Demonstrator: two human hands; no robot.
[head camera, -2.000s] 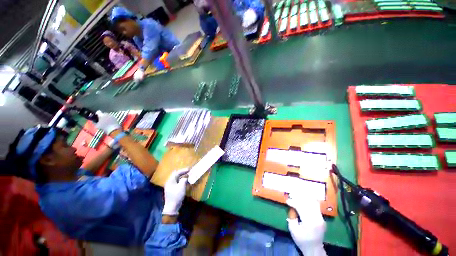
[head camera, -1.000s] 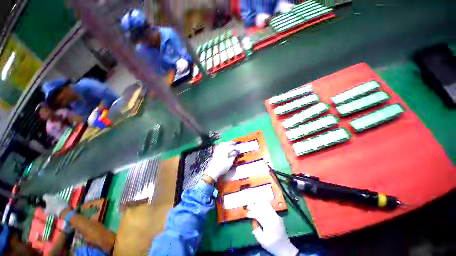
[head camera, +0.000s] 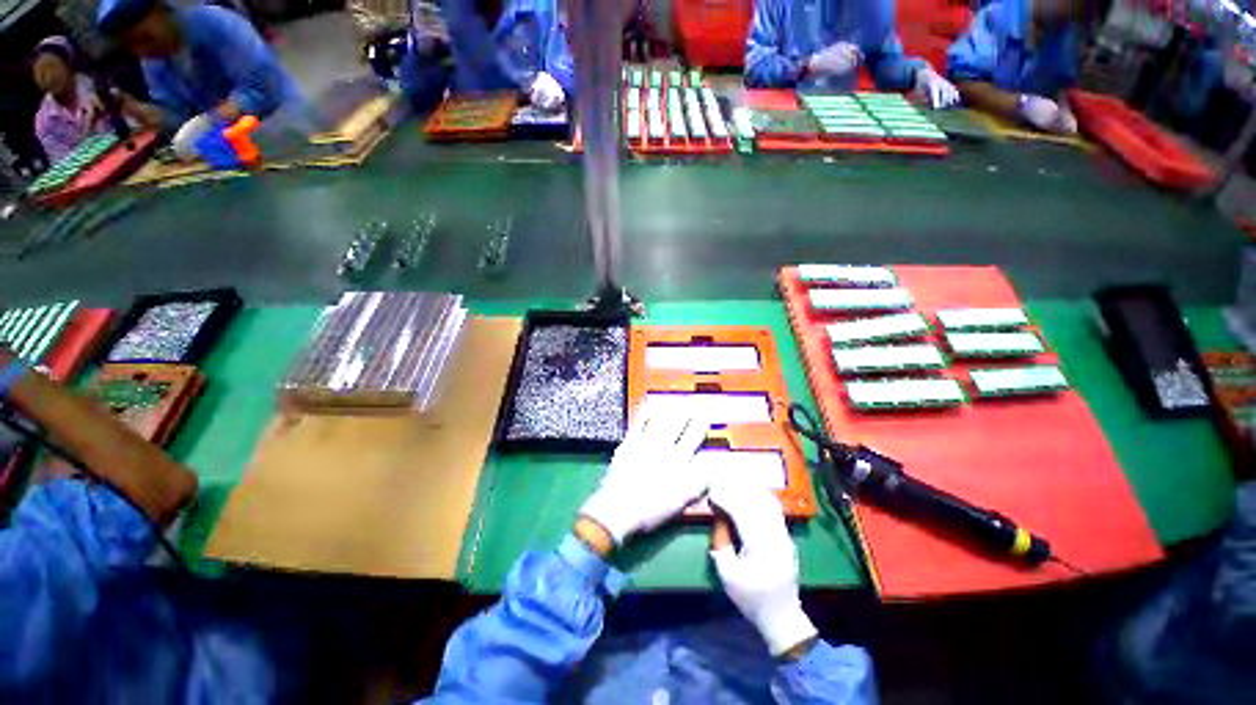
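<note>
The orange fixture (head camera: 647, 335) lies in front of me with three recesses. Pale flat plates (head camera: 703, 358) show in its recesses; the lower ones are partly covered by my hands. My left hand (head camera: 650, 475), in a white glove, lies over the fixture's left and middle part. My right hand (head camera: 758, 558), in a white glove, is at the fixture's lower edge, close beside the left. Whether either hand grips anything is hidden. The black electric screwdriver (head camera: 944, 507) with a yellow ring lies on the red sheet (head camera: 1019, 468), untouched.
A black tray of silvery screws (head camera: 565, 383) adjoins the fixture's left side. Metal strips (head camera: 379, 351) lie on brown cardboard (head camera: 344, 482). Board-and-plate units (head camera: 902, 395) stand in rows on the red sheet. A metal upright (head camera: 601, 165) rises behind the tray. A neighbour's arm (head camera: 103, 441) is at left.
My left hand has moved from the upper recess down to the lower part of the fixture. My right hand stays at its lower edge. The view has turned and levelled.
</note>
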